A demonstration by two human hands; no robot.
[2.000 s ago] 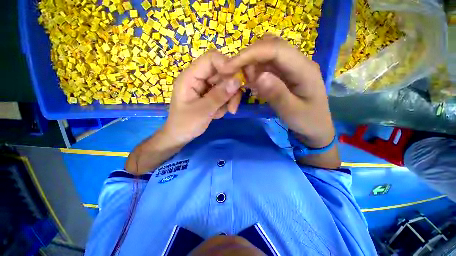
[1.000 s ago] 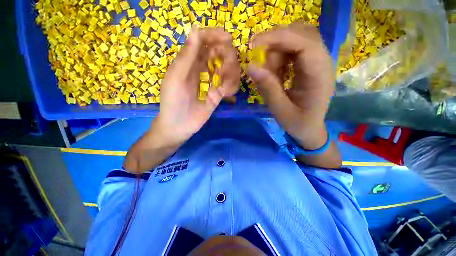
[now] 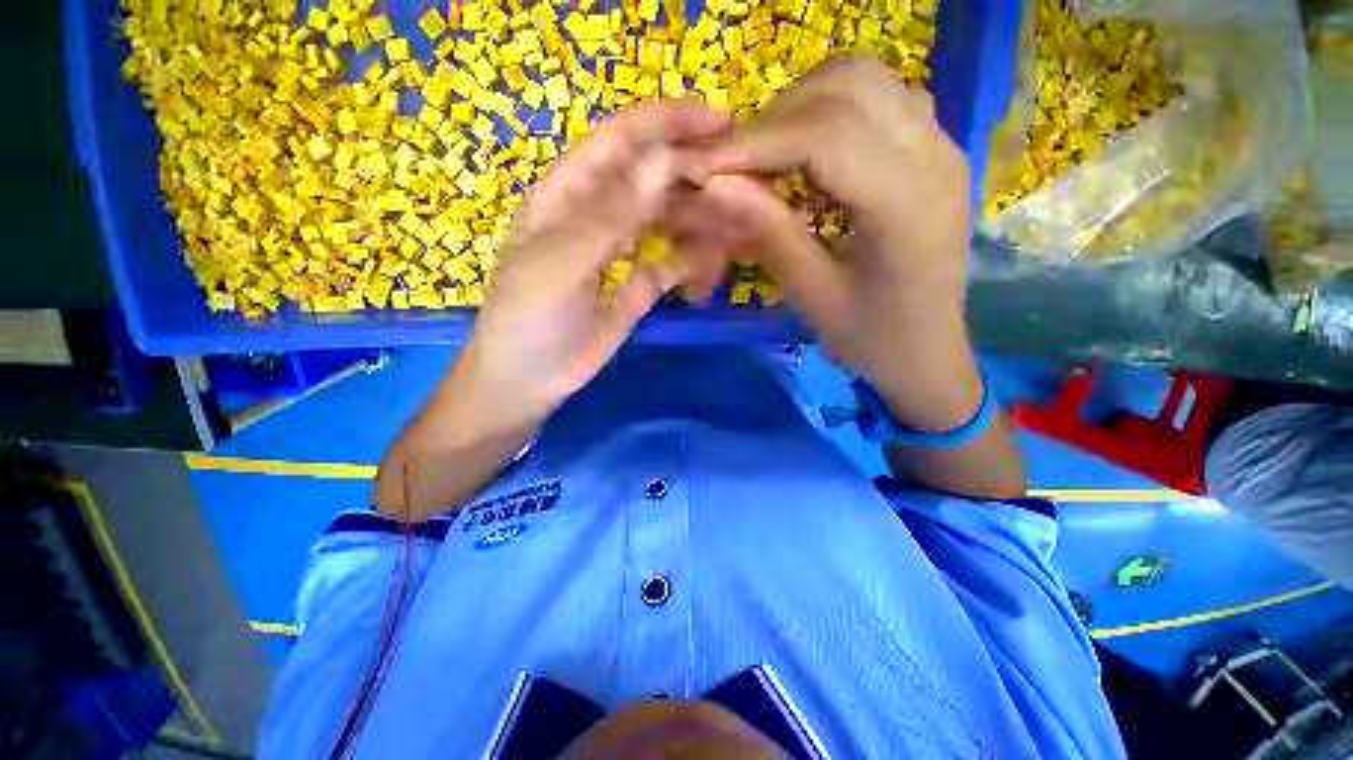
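Note:
Small square yellow components (image 3: pixel 356 208) lie in bulk in a blue plastic tray (image 3: pixel 131 253). My left hand (image 3: pixel 557 282) is cupped over the tray's near side, palm up, with a few yellow components (image 3: pixel 653 247) showing in it, partly covered by fingers. My right hand (image 3: pixel 876 223) is bent in from the right, and its fingertips meet the left fingers. The fingertips are blurred, and any piece between them is hidden. A blue band (image 3: pixel 942 431) is around my right wrist.
A clear plastic bag (image 3: pixel 1187 186) of yellow pieces lies right of the tray on the dark green bench (image 3: pixel 1128 305). A red stool (image 3: pixel 1135 438) and a person's grey-clad part (image 3: pixel 1291 475) are at the right, over the blue floor.
My hands were together, then moved apart, showing yellow pieces in the left palm and one at the right fingertips. Now the fingertips are together again.

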